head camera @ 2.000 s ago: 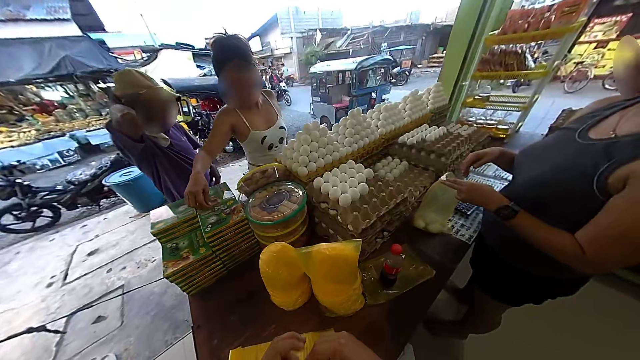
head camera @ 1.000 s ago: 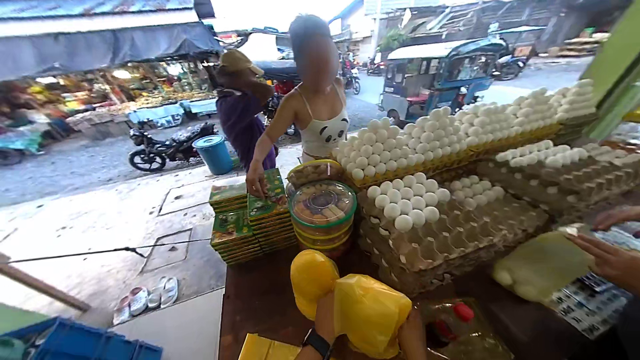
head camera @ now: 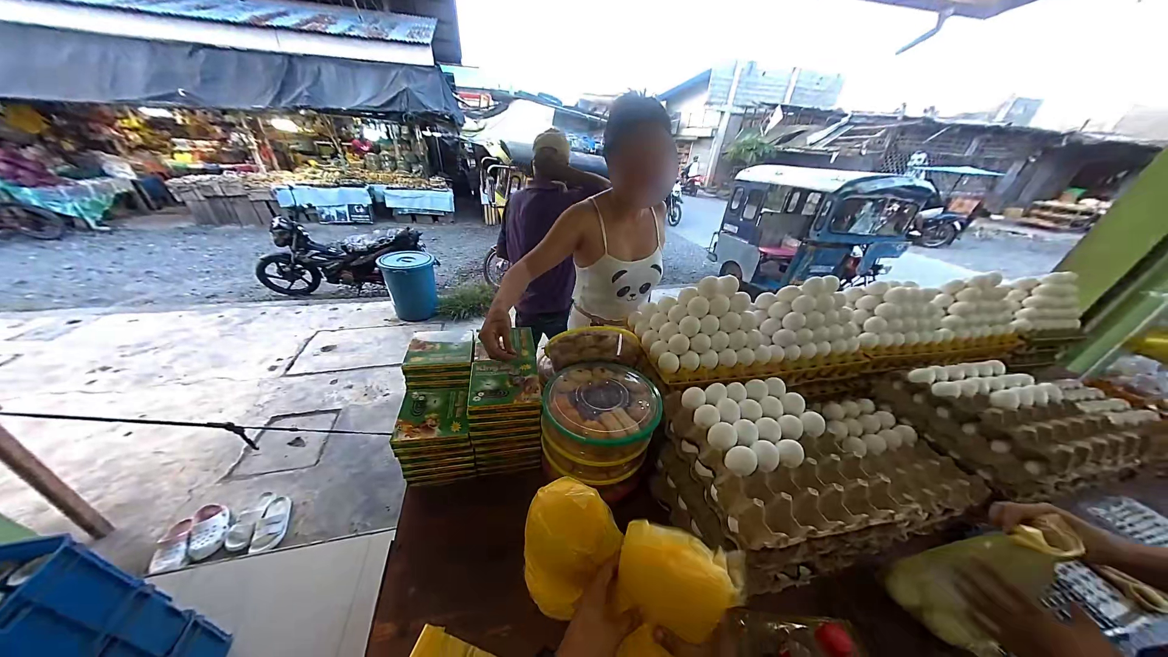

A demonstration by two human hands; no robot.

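Note:
Two filled yellow plastic bags, a left one (head camera: 570,547) and a right one (head camera: 680,581), are at the front of the dark wooden table (head camera: 456,566). My left hand (head camera: 595,613) grips between them, its fingers against the yellow plastic. Only a small part of my right hand (head camera: 673,644) shows under the right bag; its fingers are hidden, and whether it grips cannot be told. More folded yellow plastic (head camera: 447,642) lies by the front edge. Behind the bags stand round tubs with a green-rimmed lid (head camera: 602,403).
Stacked green boxes (head camera: 431,415) stand left, a person's hand (head camera: 497,333) on them. White eggs (head camera: 753,424) sit on cardboard trays (head camera: 821,502); more eggs (head camera: 703,324) are piled behind. At right, another person's hands (head camera: 1022,593) handle a pale yellow bag (head camera: 958,575). Blue crates (head camera: 82,602) stand lower left.
My hands have moved from the table's front edge to the filled yellow bags. The bags, standing on the table earlier, now have my left hand between them. The view has swung left.

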